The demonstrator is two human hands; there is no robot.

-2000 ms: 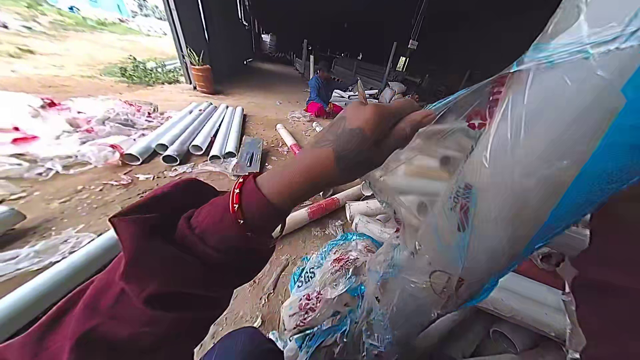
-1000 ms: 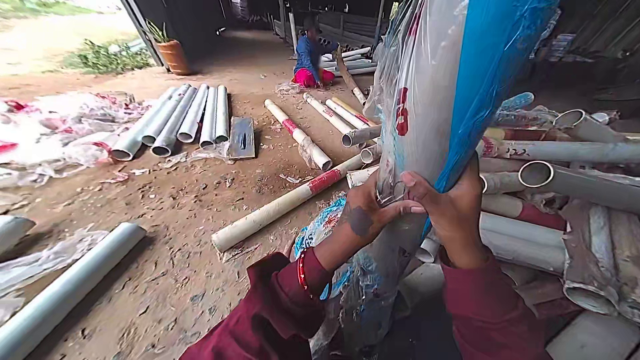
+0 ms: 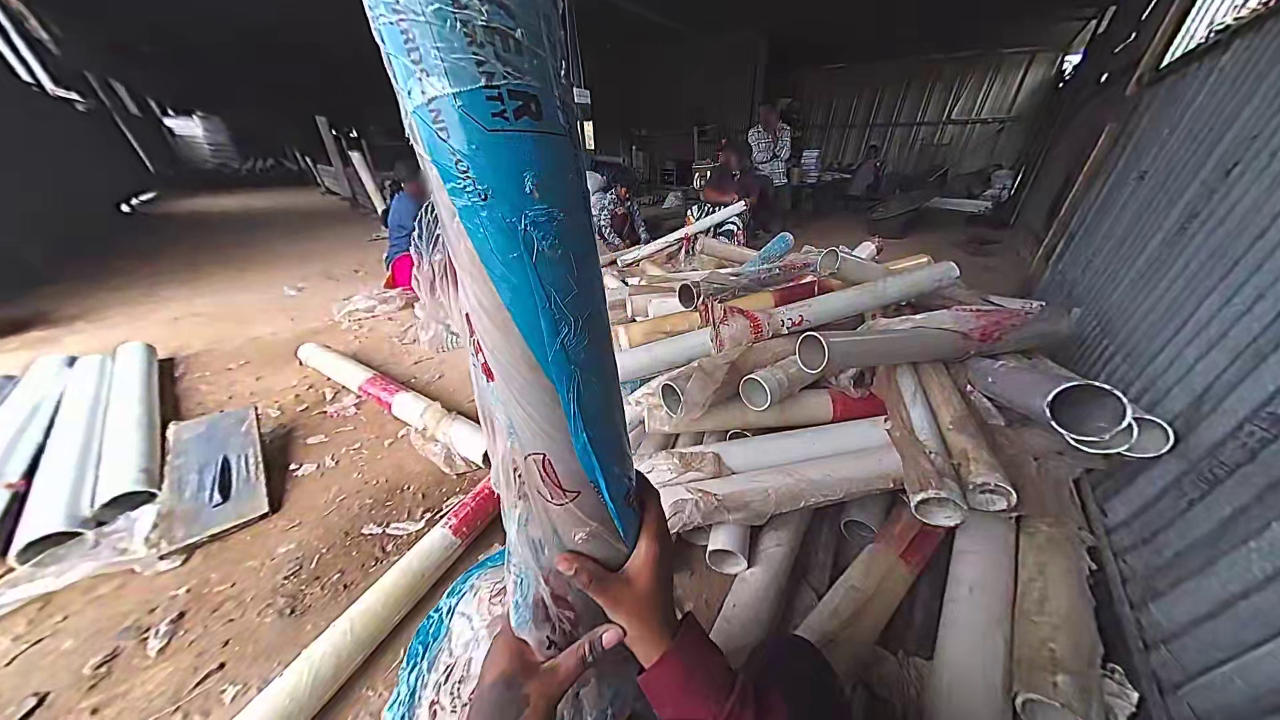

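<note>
A thick pipe in clear and blue printed plastic wrap [image 3: 540, 300] stands nearly upright in front of me, its top out of the frame. My left hand [image 3: 545, 665] grips its lower part at the bottom of the view. Just above and to the right, my right hand [image 3: 630, 580] is closed round the same wrapped pipe, thumb across the front. Crumpled blue and clear plastic film [image 3: 455, 640] lies at the pipe's lower left. The pipe's bottom end is hidden.
A heap of loose pipes [image 3: 780, 450] fills the right side, beside a corrugated metal wall [image 3: 1200, 380]. Pale pipes [image 3: 85, 440] and a flat metal plate [image 3: 215, 475] lie left. A red-banded pipe [image 3: 380, 610] crosses the dirt floor. Several people [image 3: 725, 185] are farther back.
My left hand was raised on the plastic wrap at first; then both hands held the pipe's lower part, as now. The view has swung right, showing more of the heap and the wall.
</note>
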